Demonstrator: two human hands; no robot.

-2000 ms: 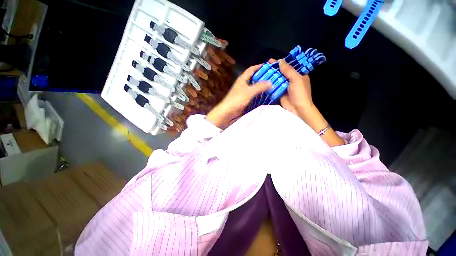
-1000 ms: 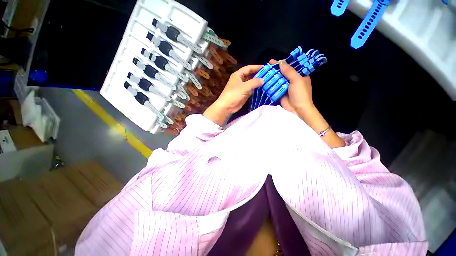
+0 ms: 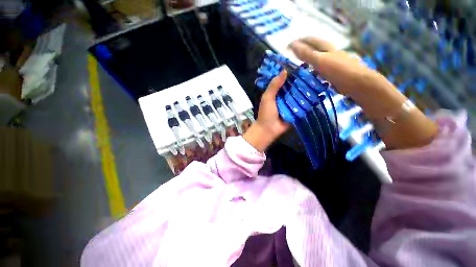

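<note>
The watch bundle (image 3: 304, 99), several blue watches side by side, is in my left hand (image 3: 269, 116) in front of my body. The thumb lies against its near side. The blue blocks face up, and long blue straps hang down and fan out towards me. Short strap ends stick out at the upper left. My right hand (image 3: 334, 62) is above and to the right of the bundle, blurred, with its fingers pointing left near the bundle's upper edge. Its palm side is hidden, so I cannot tell whether it touches or holds a watch.
A white side tray (image 3: 156, 114) at the left holds dark-centred watches with pale straps. A white watch tray (image 3: 308, 23) with rows of blue watches is at the top. More blue straps hang over a white tray edge (image 3: 377, 162) at the right. A yellow floor line (image 3: 104, 151) runs at the left.
The view has turned right, bringing blue watches on trays into sight. My right hand has come off the bundle's side and moved up and right. My left hand still holds the bundle, now with straps fanned towards me.
</note>
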